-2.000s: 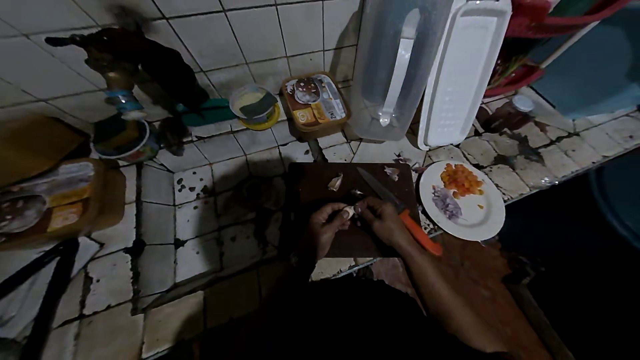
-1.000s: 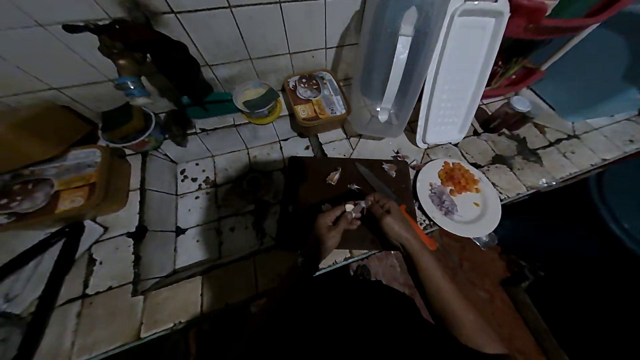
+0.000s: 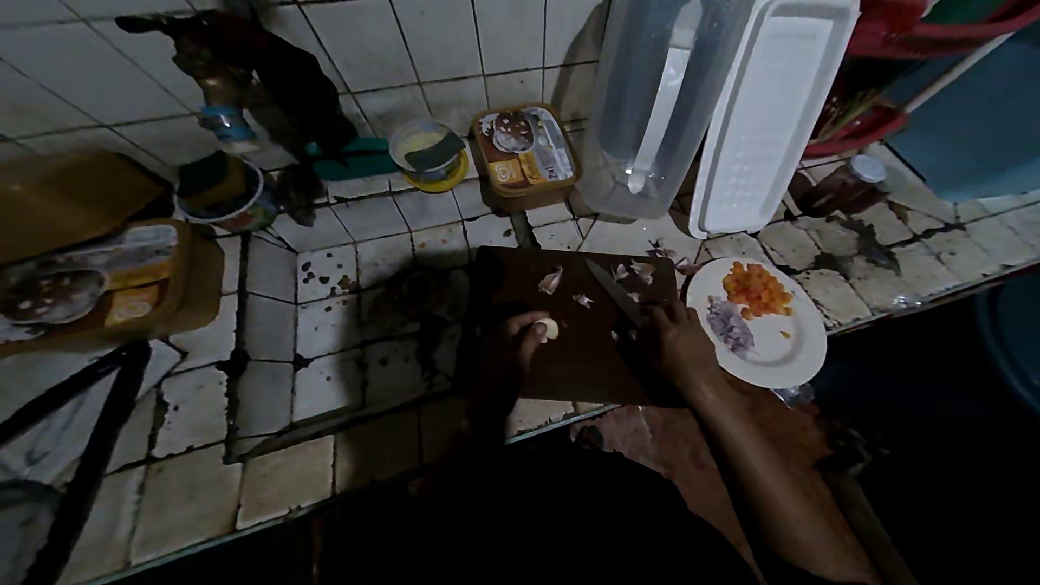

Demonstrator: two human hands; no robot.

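Observation:
My left hand (image 3: pixel 522 340) holds a peeled garlic clove (image 3: pixel 548 328) between thumb and finger over the left part of a dark brown cutting board (image 3: pixel 569 378). My right hand (image 3: pixel 668 329) is at the board's right side, over the lower part of a knife whose blade (image 3: pixel 611 290) points up and left; the handle is hidden, and whether the fingers grip it is unclear. An unpeeled garlic clove (image 3: pixel 550 281) and several skins and cloves (image 3: pixel 642 271) lie on the board. Right of it is a white plate (image 3: pixel 784 370) with diced orange vegetable (image 3: pixel 756 290) and chopped purple onion (image 3: pixel 730 326).
A sunken tiled basin (image 3: pixel 329 341) lies left of the board. Behind stand a tub with a printed lid (image 3: pixel 526 154), a small bowl with a sponge (image 3: pixel 428 150), a clear plastic container (image 3: pixel 650 106) and a white lid (image 3: pixel 764 114). A jar (image 3: pixel 849 185) is at the right.
My hands were together around the garlic; now they are apart. My right hand has moved right, onto the knife, whose orange handle showed before. My left hand keeps the clove.

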